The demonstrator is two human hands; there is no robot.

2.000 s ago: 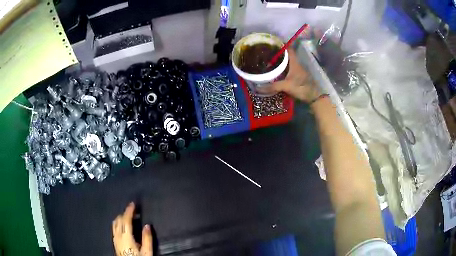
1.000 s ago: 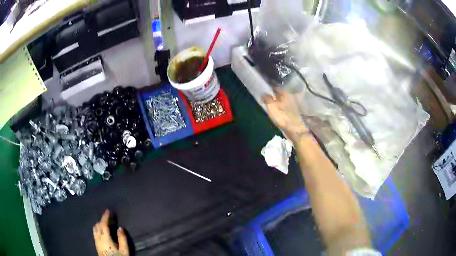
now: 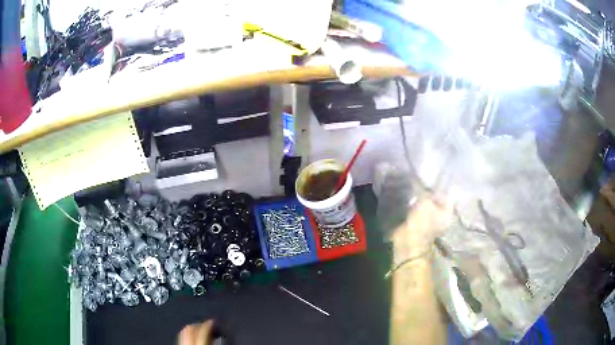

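My right hand (image 3: 426, 209) is at the edge of the crumpled whitish plastic (image 3: 539, 222), blurred by glare; I cannot tell whether it grips anything. My left hand (image 3: 197, 331) is at the bottom edge, mostly cut off. The grease tub (image 3: 332, 202) with a red stick (image 3: 353, 164) stands at the back of the red bin (image 3: 357, 244). The blue bin (image 3: 270, 259) of silver screws adjoins it. Black round parts (image 3: 214, 229) and a heap of grey metal fittings (image 3: 128, 249) lie left of the bins. A thin metal rod (image 3: 303, 300) lies on the black mat.
A wood-edged shelf (image 3: 222, 86) crosses above, holding a yellow knife (image 3: 276, 40) and a roll (image 3: 349, 71). A yellow sheet (image 3: 84, 158) hangs at left. A dark corded tool (image 3: 506, 246) lies on the plastic. Part of a blue crate (image 3: 539, 333) shows below.
The tub was held by my right hand, then released at the red bin. That hand has moved right to the plastic. The view has tilted up, showing the shelf; the white wipe no longer shows.
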